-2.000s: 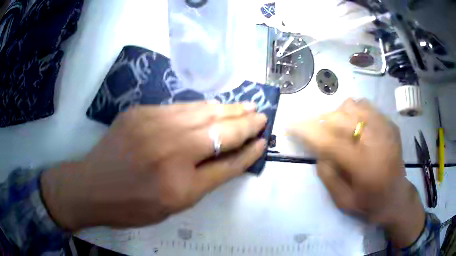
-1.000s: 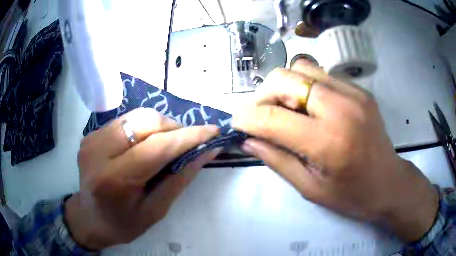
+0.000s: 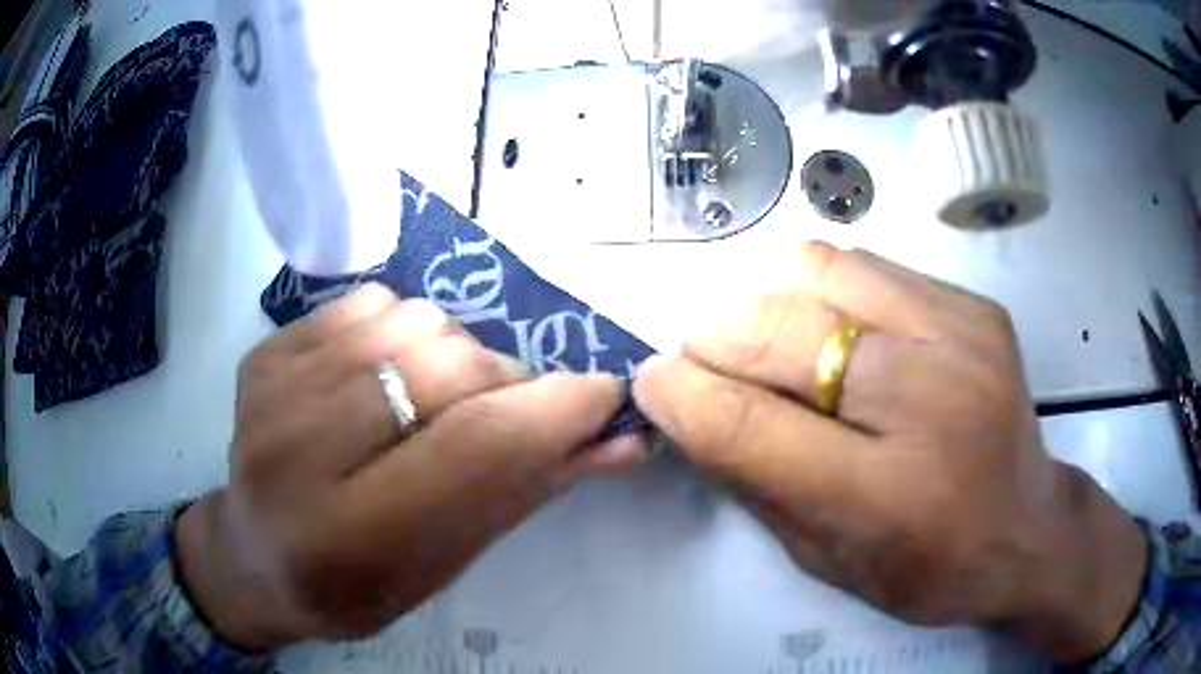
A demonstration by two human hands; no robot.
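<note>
A navy fabric piece [image 3: 494,296] with pale interlocking letters lies slanted in front of the sewing machine, its upper corner pointing up and left. My left hand [image 3: 422,461] pinches its lower edge between thumb and fingers. My right hand [image 3: 843,435] pinches the same piece at its right corner, fingertips touching those of my left hand. The pinched corner is mostly hidden by my fingers. The presser foot [image 3: 686,119] stands over the needle plate [image 3: 744,158], behind the fabric and apart from it.
A long translucent bar [image 3: 283,145] hangs over the fabric's left part. A pile of dark patterned pieces [image 3: 119,224] lies at left. A white ribbed knob [image 3: 981,165] is at upper right. Snips [image 3: 1172,362] lie at the right edge. Ruler marks run along the table's front edge [image 3: 645,650].
My right hand has come in from the right and taken hold of the fabric's corner. The piece is now slanted, and my fingertips have closed together. The view has also shifted.
</note>
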